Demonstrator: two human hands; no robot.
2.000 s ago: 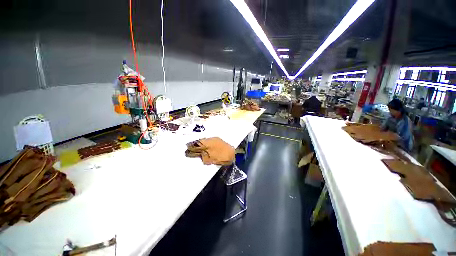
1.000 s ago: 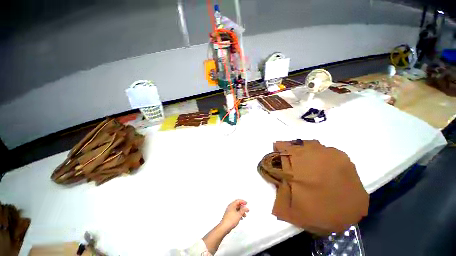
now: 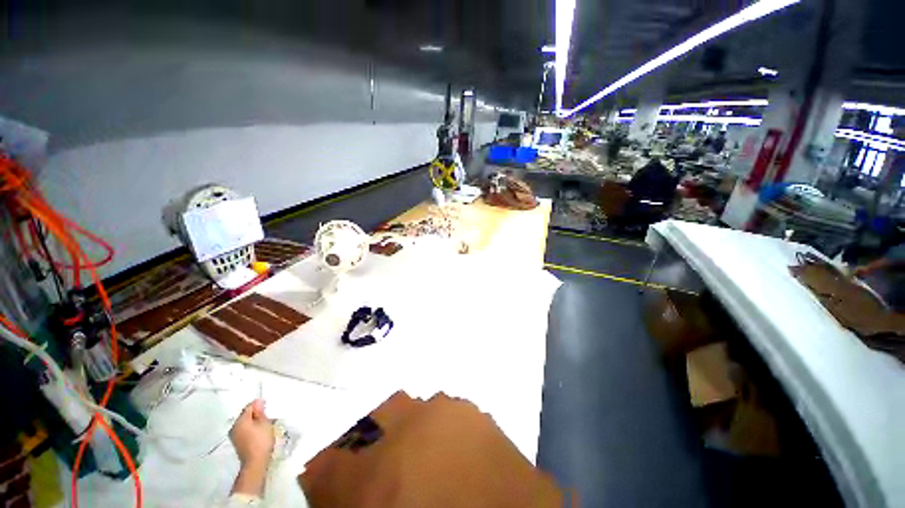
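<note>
My left hand [image 3: 255, 435] is over the white-covered table [image 3: 456, 347] at the lower left, with its fingers curled. The frame is too blurred to tell whether it holds something small. Clear crumpled plastic [image 3: 193, 397] lies beside and behind it. Large brown bag panels [image 3: 432, 461] lie to its right at the bottom edge, cut off by the frame, with a small dark piece on their left corner. My right hand is not in view.
A tool stand with orange hoses [image 3: 74, 347] stands at the left edge. Brown strips [image 3: 253, 322], a small fan [image 3: 339, 248] and a dark looped object [image 3: 367, 326] are on the table. An aisle separates a second white table [image 3: 774, 327], where a person's arm reaches over brown panels.
The view has swung right and forward along the table. The tool stand now shows close at the left edge, and the bag panels sit lower. My left hand appears farther left, near the plastic.
</note>
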